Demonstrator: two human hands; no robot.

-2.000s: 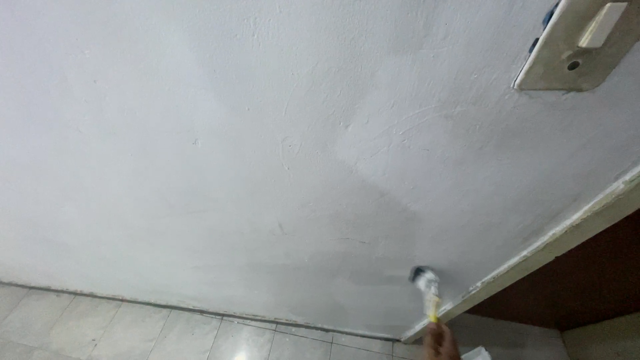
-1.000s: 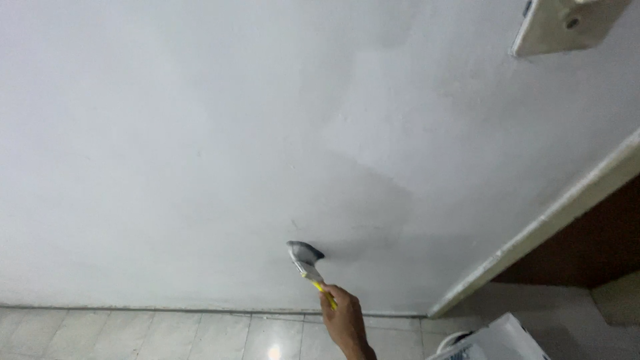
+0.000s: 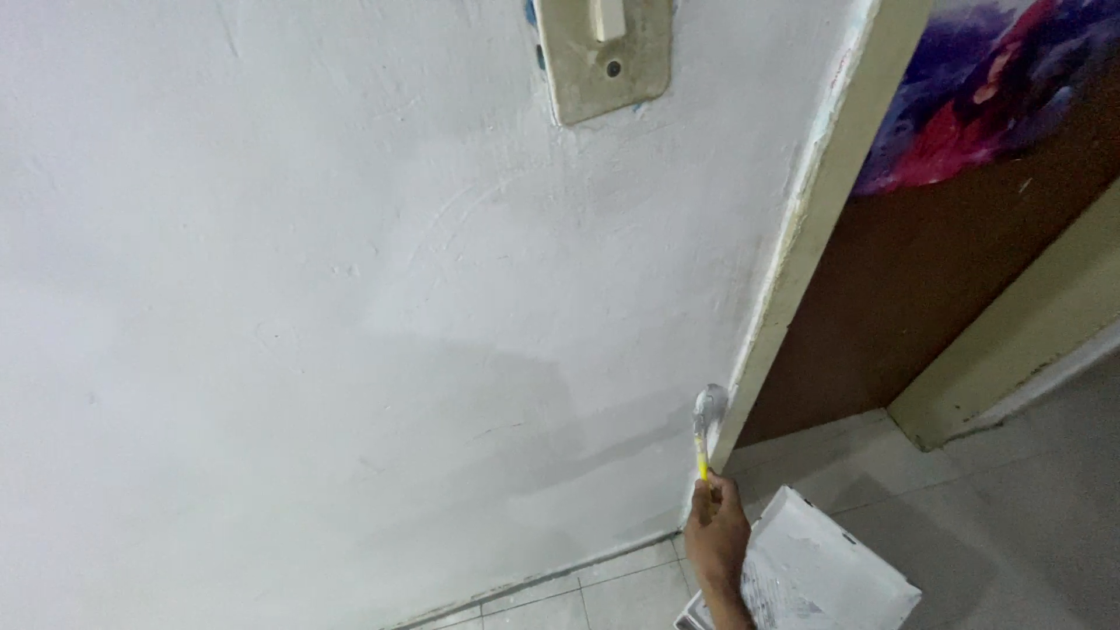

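Note:
My right hand [image 3: 717, 525], low and right of centre, is closed around the yellow handle of a paintbrush [image 3: 702, 437]. The brush points up, its paint-covered bristles against the white wall [image 3: 350, 262] right beside the edge of the door frame [image 3: 774, 341]. Damp-looking grey patches show on the wall to the left of the brush. My left hand is out of view.
A white paint tray [image 3: 822, 569] lies on the tiled floor [image 3: 542, 608] behind my wrist. Above is a beige switch plate [image 3: 604, 61]. A brown door [image 3: 945, 289] with a purple and red picture stands to the right.
Compared with one second ago, the brush in my right hand has moved right across the wall to the door frame. The view has swung right, showing more of the door.

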